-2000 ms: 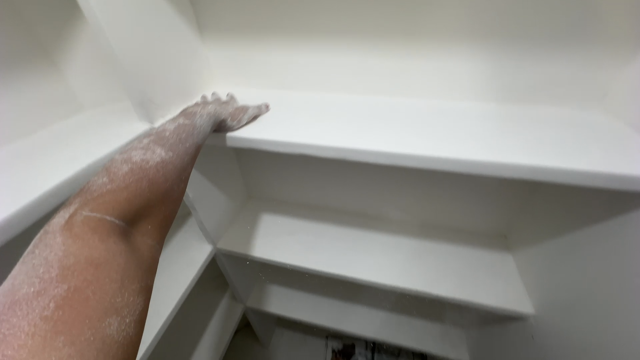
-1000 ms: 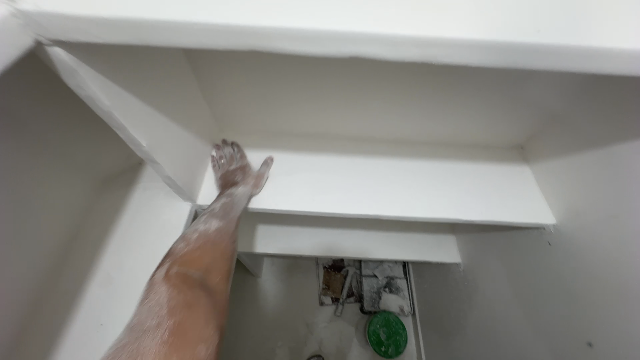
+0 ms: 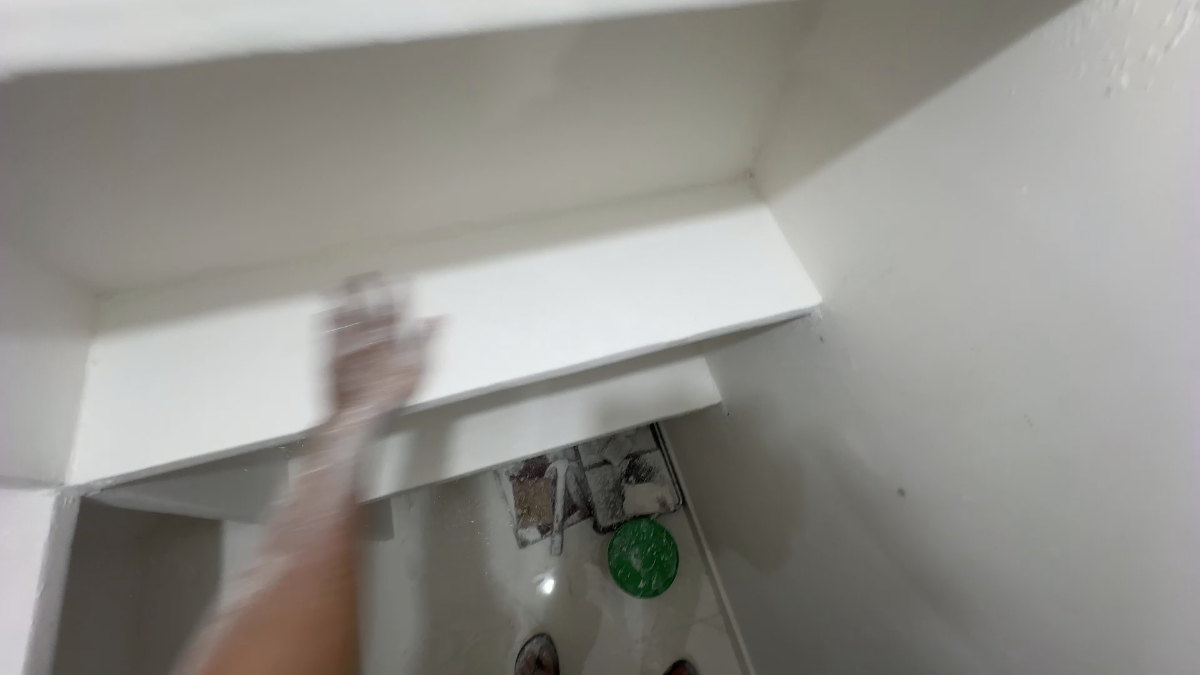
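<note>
My left hand [image 3: 375,347], coated in white dust and blurred, is over a white shelf board [image 3: 562,300], left of the board's middle. Its fingers are spread, the thumb points right, and nothing shows in it. Whether the palm touches the board cannot be told. The forearm crosses the board's front edge from the lower left. A lower white shelf [image 3: 562,412] sits beneath this board. My right hand is out of view.
A white wall [image 3: 984,375] rises on the right, with a higher shelf edge [image 3: 375,23] across the top. On the floor below lie a green round lid [image 3: 643,558], a dusty black tray [image 3: 628,478] and a whitened tool [image 3: 559,506]. Two feet show at the bottom.
My left hand has gone from an upper shelf to a lower one, then from near its left end rightward along it. The view has tilted down and turned.
</note>
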